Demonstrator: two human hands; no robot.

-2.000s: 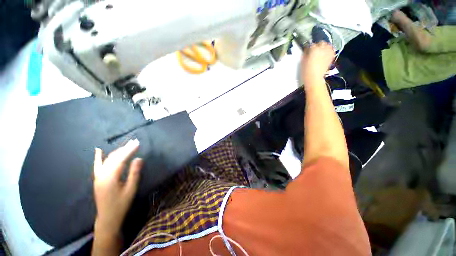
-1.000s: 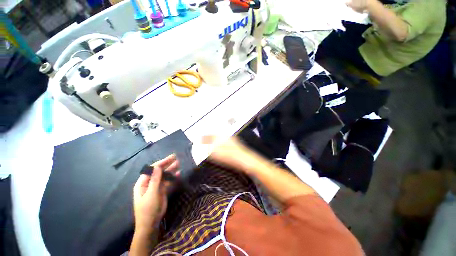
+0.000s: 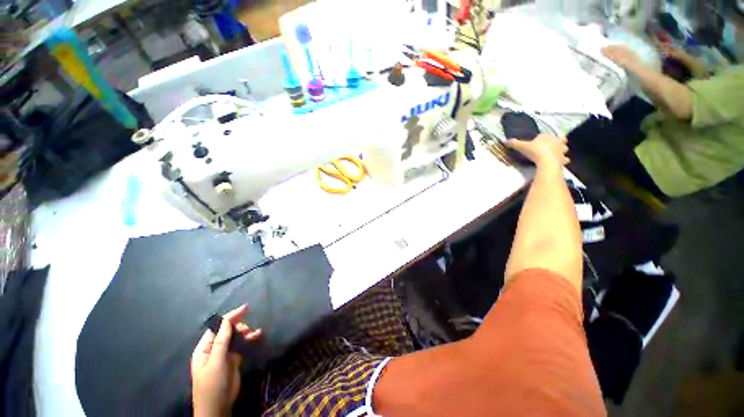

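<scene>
A large black cloth panel (image 3: 155,309) lies flat on the table at left, its upper edge near the needle area of the white sewing machine (image 3: 326,130). A narrow dark strip (image 3: 238,274) lies on it near its right part. My left hand (image 3: 219,358) is over the panel, with a small dark piece (image 3: 214,322) between thumb and fingers. My right hand (image 3: 545,151) reaches to the machine's right end, beside a flat dark object (image 3: 519,127); whether it grips anything is unclear.
Orange scissors (image 3: 341,174) lie on the machine bed. Red-handled tool (image 3: 440,65) and thread spools (image 3: 316,88) are on top. Dark cloth with white labels (image 3: 628,244) hangs below the table at right. Another person in a green top (image 3: 693,130) is at upper right.
My left hand was spread and empty, then took up a small dark piece. My right hand came from the machine's right end to the panel's right side and is back at that end.
</scene>
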